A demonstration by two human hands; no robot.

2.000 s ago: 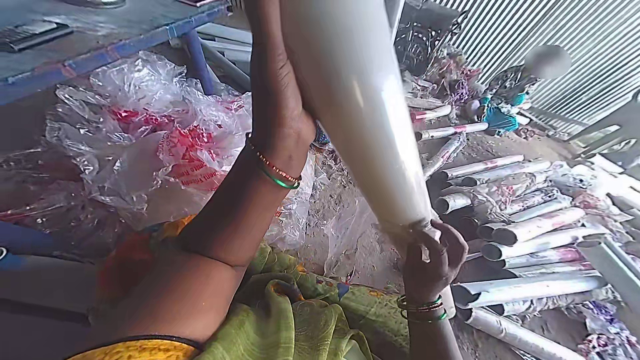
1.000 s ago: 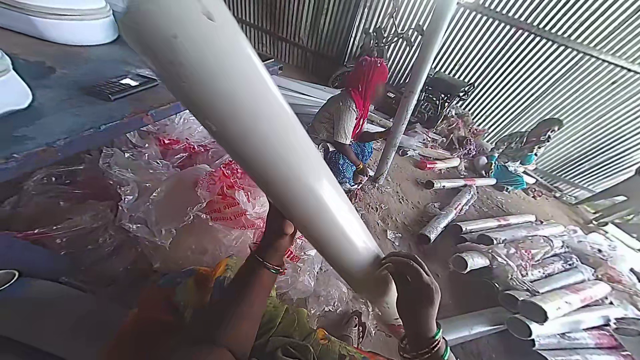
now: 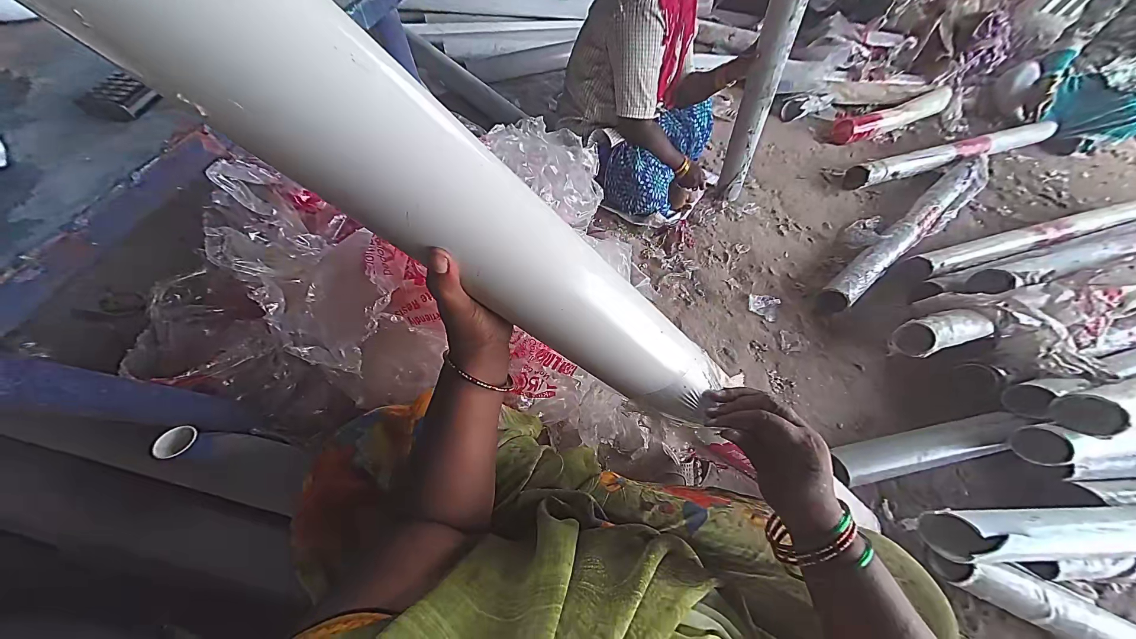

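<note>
A long, glossy white pipe [image 3: 461,204] runs slantwise from the upper left down to the middle of the view. My left hand [image 3: 472,315] cups its underside about midway, with the thumb up against the side. My right hand [image 3: 768,444] is at the lower end, its fingertips pinching thin clear plastic film [image 3: 688,395] that is gathered there. The opening of that end is hidden by the film and my fingers. The upper end lies outside the view.
Crumpled clear plastic with red print [image 3: 346,302] lies left of my legs, beside a blue-edged table [image 3: 98,200]. A person [image 3: 635,106] squats beyond, near a metal post [image 3: 763,98]. Several wrapped pipes [image 3: 950,435] lie on the dirt floor [image 3: 754,266] at right.
The pipe stood steeper two seconds ago and now slants more to the left. My left hand, earlier mostly behind the pipe, now shows at its underside. The view has shifted.
</note>
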